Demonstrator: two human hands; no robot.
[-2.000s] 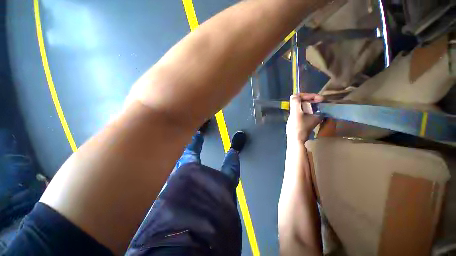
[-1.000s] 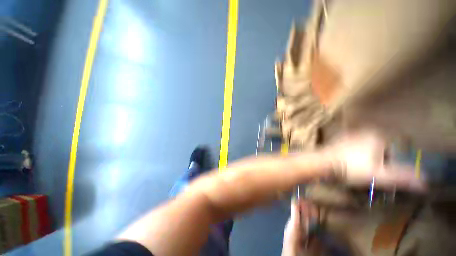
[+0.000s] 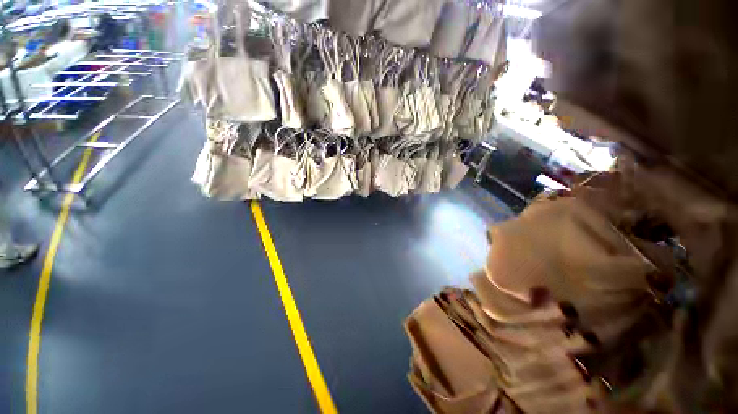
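Tan-brown bags (image 3: 558, 283) hang in a bunch close in front of me at the right, filling the right side of the head view. The upper ones at the top right are dark and blurred. The rack that bears them is mostly hidden by the bags. Neither my left hand nor my right hand is in the picture.
A rack full of beige tote bags (image 3: 336, 105) in rows stands ahead. An empty metal rack (image 3: 129, 141) stands at the left, with a person's shoe (image 3: 18, 254) near it. Yellow lines (image 3: 283, 291) run along the grey-blue floor (image 3: 178, 299). A dark low object is behind at the right.
The view has swung up from the floor and my legs to the aisle ahead. Both arms have left the picture. The rack of beige bags and the empty rack have come into view.
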